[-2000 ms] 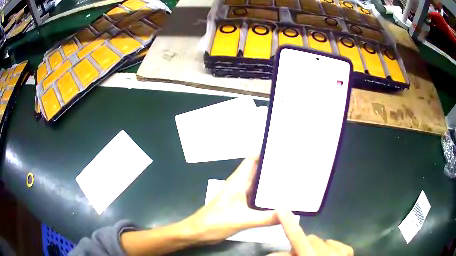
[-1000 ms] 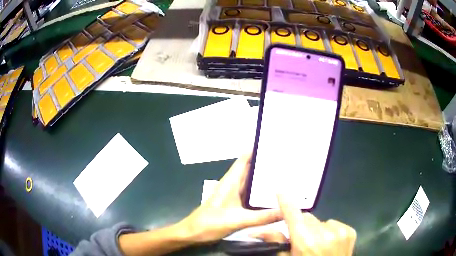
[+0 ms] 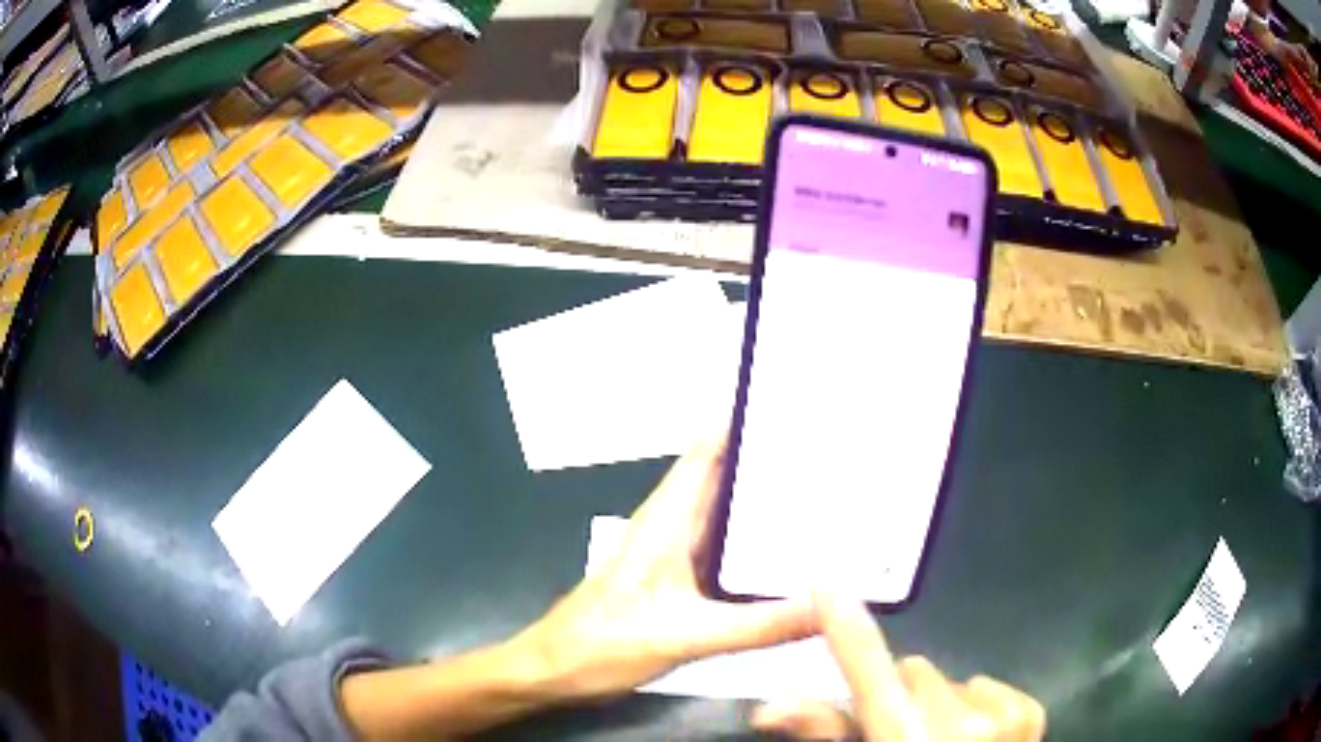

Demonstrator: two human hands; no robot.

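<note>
A large smartphone (image 3: 855, 377) with a dark purple edge stands nearly upright in my left hand (image 3: 638, 602). Its screen is white with a pink-purple band at the top. My right hand (image 3: 906, 689) is at the phone's lower edge with its index finger extended to the bottom of the screen; the hand is cut off by the picture's bottom edge, and a dark thing shows faintly under it. Whether it holds that thing is unclear. A white paper (image 3: 746, 673) lies under my hands, partly hidden.
White sheets lie behind the phone (image 3: 616, 380) and at left (image 3: 322, 500). A printed slip (image 3: 1201, 616) is at right, a yellow ring (image 3: 83, 529) far left. Stacked trays of yellow parts (image 3: 638, 116) sit on boards (image 3: 1145, 312); a tilted tray (image 3: 239, 210) is at left.
Since two seconds ago the phone has shifted slightly left and its screen gained a pink-purple band. The black pen seen under my right hand one second ago is now barely visible.
</note>
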